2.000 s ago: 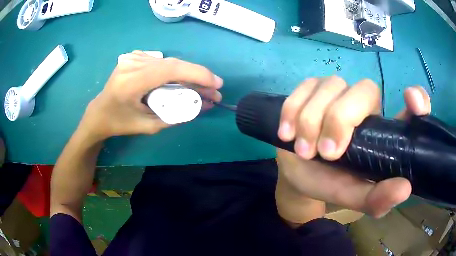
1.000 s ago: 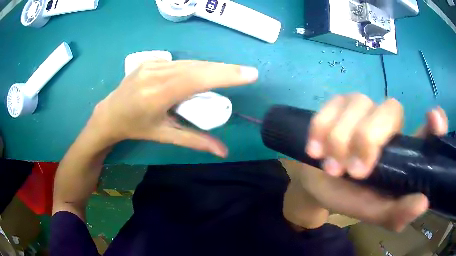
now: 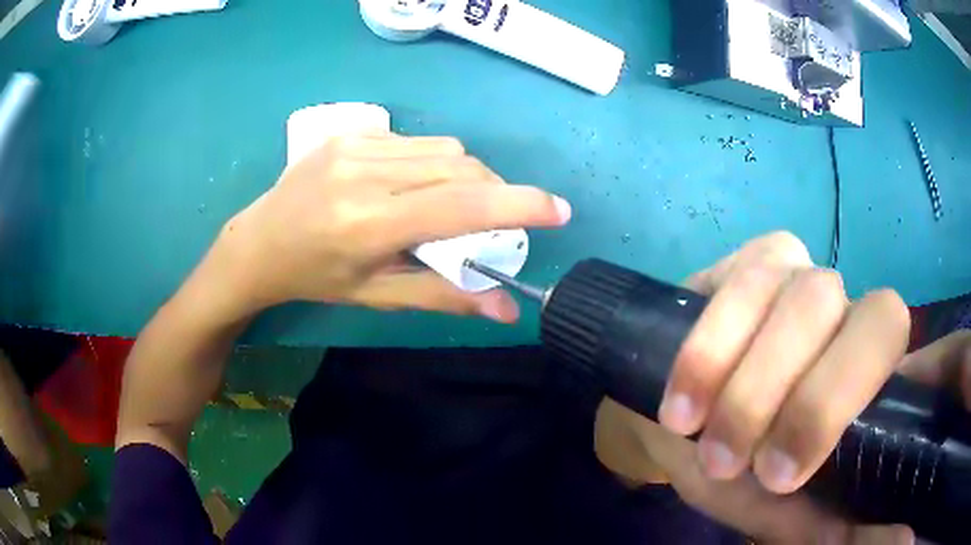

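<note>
My left hand is closed around a white handheld fan. Its round head shows beyond my knuckles and its white handle end points right between my thumb and fingers. My right hand grips a thick black electric screwdriver. The thin metal driver bit points left and its tip meets the lower part of the handle end. Another small hole shows near the end's upper right. The rear of the screwdriver is cut off by the right edge.
White fans lie at the top centre and top left. A blurred white handle is at the left edge. The screw feeder stands upper right, with scattered screws before it. A dark thin spiral rod lies right. Another person's arm shows lower left.
My left hand and its fan have moved right and slightly down. The bit now touches the handle end. The fan at the left has shifted, leaving only a blurred handle at the edge.
</note>
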